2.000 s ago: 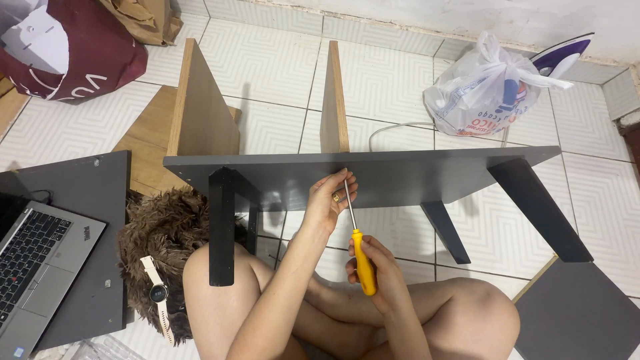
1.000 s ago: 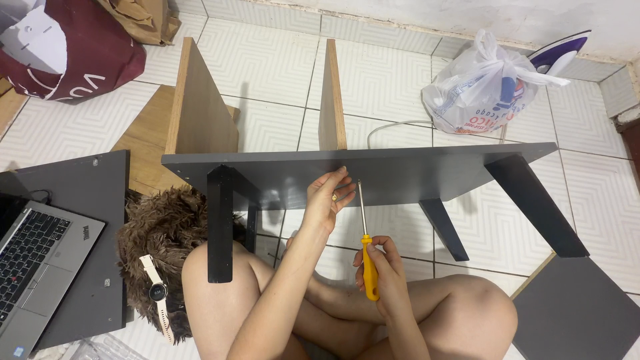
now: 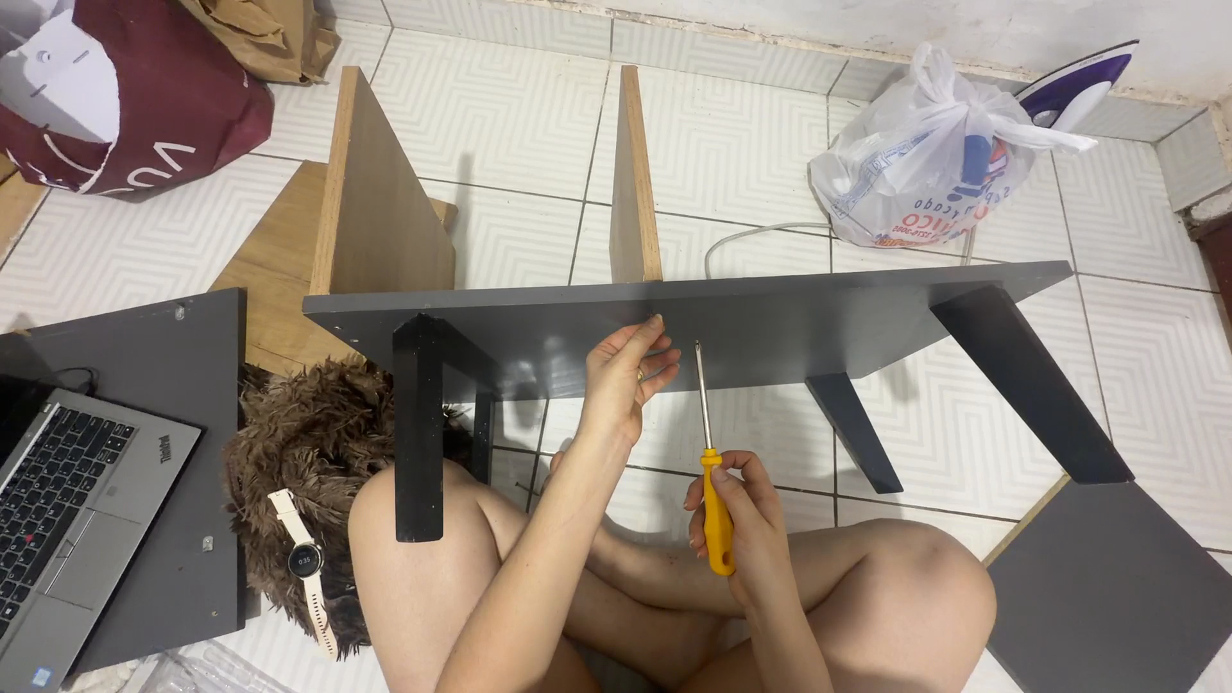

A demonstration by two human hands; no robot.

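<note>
A dark grey furniture panel (image 3: 751,318) stands on its long edge before me, with black angled legs (image 3: 420,443) on my side and two wood-toned boards (image 3: 385,192) standing out from its far side. My left hand (image 3: 630,361) has its thumb and a finger pinched together at the panel's upper edge; whether a small part is between them is too small to tell. In my right hand (image 3: 741,510) is a yellow-handled screwdriver (image 3: 717,520). Its shaft points up, and the tip is near the panel face, right of my left fingers.
A laptop (image 3: 87,520) lies on another grey panel (image 3: 207,385) at left. Beside it, a smartwatch (image 3: 305,560) rests on brown shaggy fabric (image 3: 289,452). A tied plastic bag (image 3: 905,164) and a clothes iron (image 3: 1078,87) are at back right. Another grey board (image 3: 1107,577) lies at lower right.
Two seconds ago the screwdriver's tip was at my left fingers by the panel's edge. My right hand has since drawn it down and to the right, away from them.
</note>
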